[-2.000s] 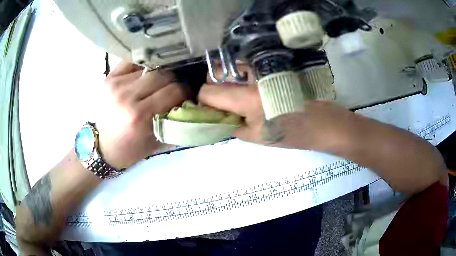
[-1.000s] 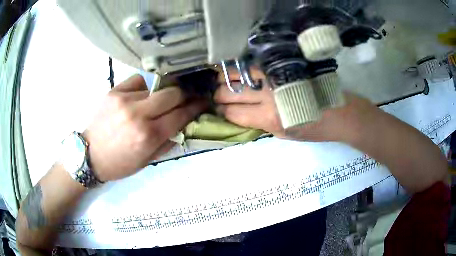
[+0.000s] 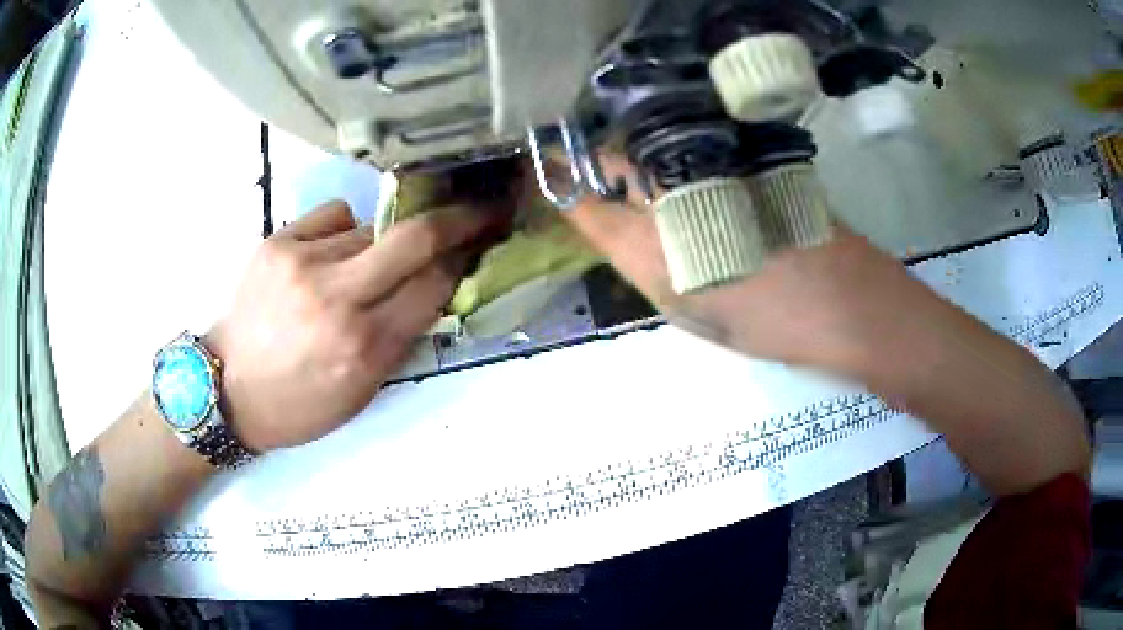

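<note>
A small yellow-green cloth piece [image 3: 530, 273] lies bunched under the cream sewing machine head [image 3: 431, 74], with a paler edge toward me. My left hand [image 3: 339, 326], with a watch on the wrist, is on the cloth's left side, its fingers reaching into the dark needle area. My right hand [image 3: 690, 277] is behind the thread tension knobs [image 3: 708, 234], its fingers at the cloth's right side and partly hidden by the head. The fingertips of both hands and the presser foot are hidden or too dark to make out. The shiny slide plate [image 3: 517, 345] shows in front of the cloth.
The white machine table [image 3: 554, 455] has a printed scale along its front edge. Stacked green cloth panels [image 3: 37, 283] lie at the table's left edge. A ribbed dial [image 3: 1047, 163] is low on the machine's right. Pale cloth [image 3: 911, 578] shows below the table at the lower right.
The cloth has moved away from me, further under the head, uncovering the metal plate. My right hand has moved further in behind the knobs. My left hand has moved left and slightly down since the earliest frame.
</note>
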